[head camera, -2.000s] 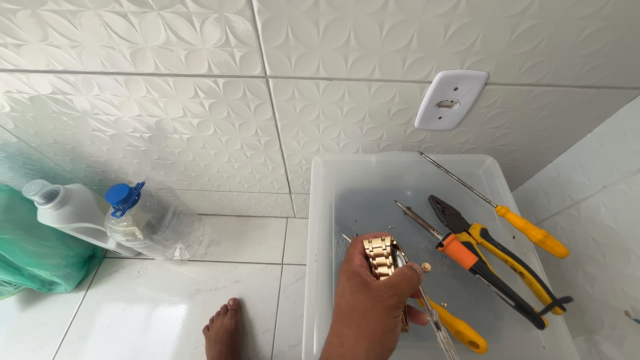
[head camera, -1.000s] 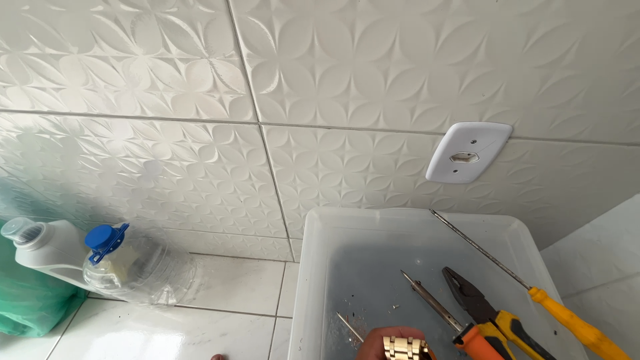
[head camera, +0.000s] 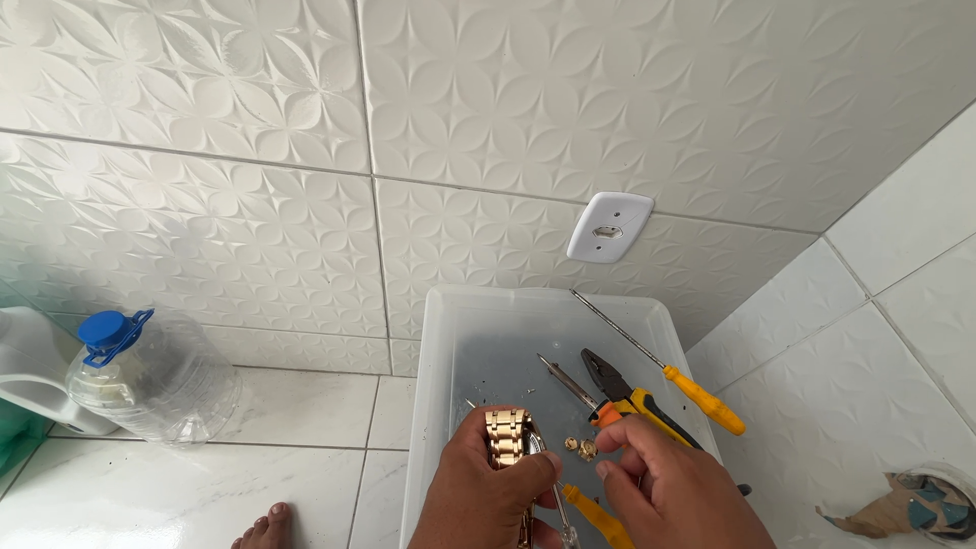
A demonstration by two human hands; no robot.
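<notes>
My left hand (head camera: 488, 488) holds a gold-coloured metal watch (head camera: 506, 438) by its link bracelet, above a translucent plastic box lid (head camera: 438, 343). A thin screwdriver (head camera: 563, 507) with a clear handle lies against the watch, by the left fingers. My right hand (head camera: 663, 480) is at the right of the watch, its thumb and forefinger apart with nothing between them. Small gold metal pieces (head camera: 585, 449) lie on the lid beside its fingertips. A yellow screwdriver handle (head camera: 598, 518) shows between the hands, its shaft partly hidden.
On the lid lie a soldering iron (head camera: 568, 385), combination pliers (head camera: 606, 374) and a yellow-handled screwdriver (head camera: 701, 400) across the right edge. A clear plastic bottle (head camera: 156, 381) stands on the floor at left. A wall socket (head camera: 610, 227) is behind the lid; a foot (head camera: 267, 526) is below.
My right hand has come into view beside the small gold pieces. The view has shifted and swung back down since one second ago. The watch remains in my left hand.
</notes>
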